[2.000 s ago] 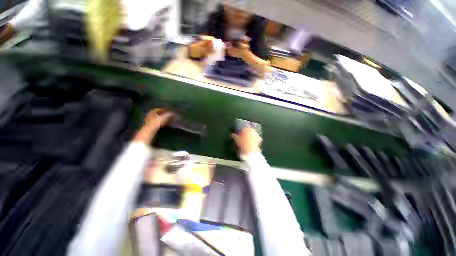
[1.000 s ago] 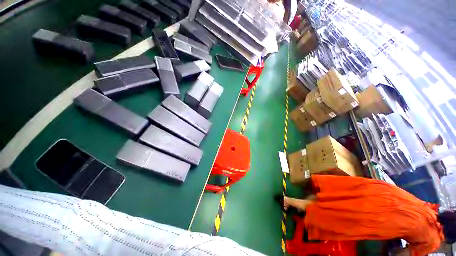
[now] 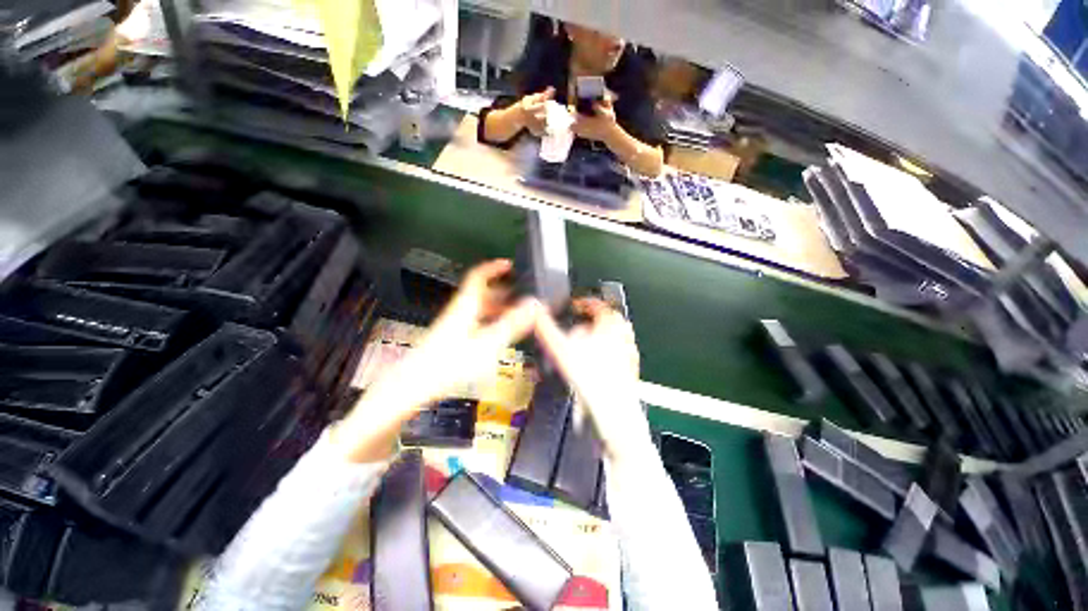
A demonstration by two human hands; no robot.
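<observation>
My left hand and my right hand are close together over the near edge of the belt. Both are blurred. They hold a dark device housing between them, its pale face tilted up and its far end pointing away. Fingers hide its near end. Below, on the colourful printed sheet, lie closed dark units: two side by side under my right hand, one at the left, and one slanted with a glossy top. A small dark block lies near my left wrist.
Open black housing shells are piled high at left. A smartphone lies right of my right forearm. Grey units cover the green bench at right, and more stand on the belt. A person works opposite beside stacked trays.
The view has swung back from the bench and aisle at right to the front. My hands, apart over the belt two seconds ago, are now together on one unit.
</observation>
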